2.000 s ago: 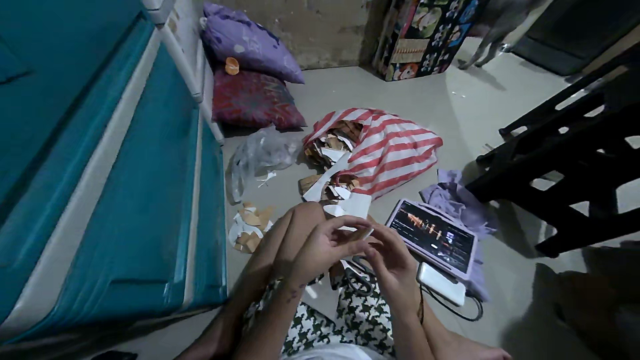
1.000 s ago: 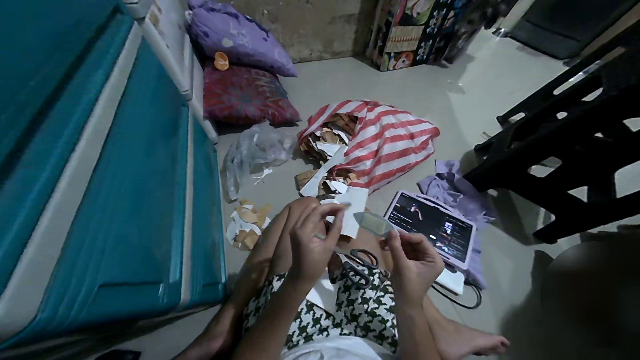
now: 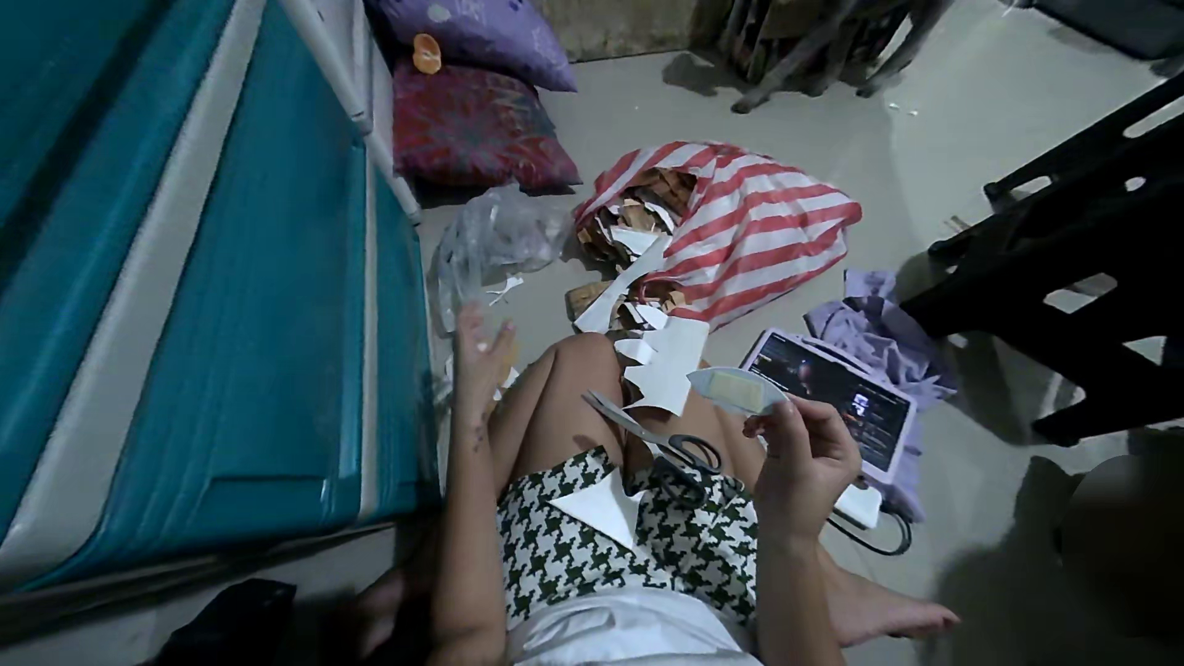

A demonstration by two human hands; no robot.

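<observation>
My right hand pinches one end of a small pointed-oval white paper piece with a pale yellowish rectangle on it. My left hand reaches toward the floor at the left, its fingers apart, near a clear plastic bag. Nothing shows in it. Scissors with black handles lie across my lap. A white paper triangle rests on my patterned shorts. A white sheet with a jagged cut edge lies by my knees.
A red-and-white striped bag spills cardboard and paper scraps. A tablet lies on purple cloth at the right, near a black plastic stool. Teal drawers stand at the left; pillows lie behind. An animal's legs show at the top.
My hands were together two seconds ago, then apart. My left hand has since moved left and forward, away from the paper piece, which stays in my right. The animal has moved left.
</observation>
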